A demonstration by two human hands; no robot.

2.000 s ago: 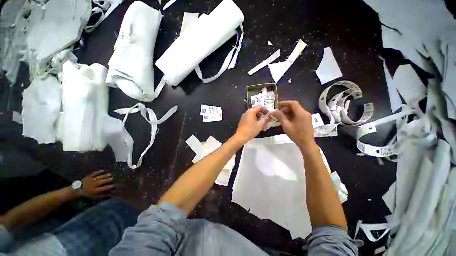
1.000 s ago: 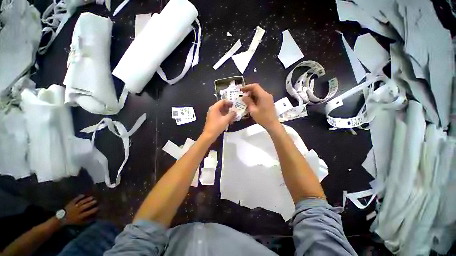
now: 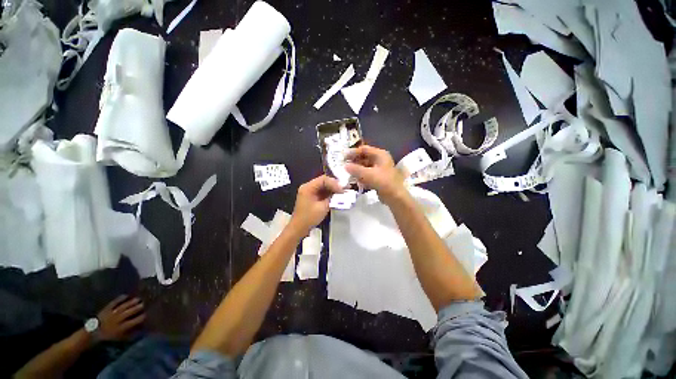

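A small open brown ticket box (image 3: 323,133) holding white printed tickets lies on the dark table in front of me. My right hand (image 3: 372,172) is at the box's right side with its fingers on white tickets over the box. My left hand (image 3: 313,201) is at the box's lower left, its fingertips pinching a small white ticket (image 3: 343,200) below the box. A large white cut panel (image 3: 370,259) lies under my right forearm. A pair of printed tickets (image 3: 272,176) lies left of the box.
White rolled bundles (image 3: 233,70) lie at the upper left. Small cut parts (image 3: 310,255) lie beside my left forearm. A curled printed tape (image 3: 474,141) lies to the right, with long layered pieces (image 3: 608,259) beyond. Another person's hand (image 3: 118,317) rests at the lower left.
Over the last second my left hand has moved down and left, away from my right hand, with a small ticket at its fingertips. Earlier, both hands were close together over the box.
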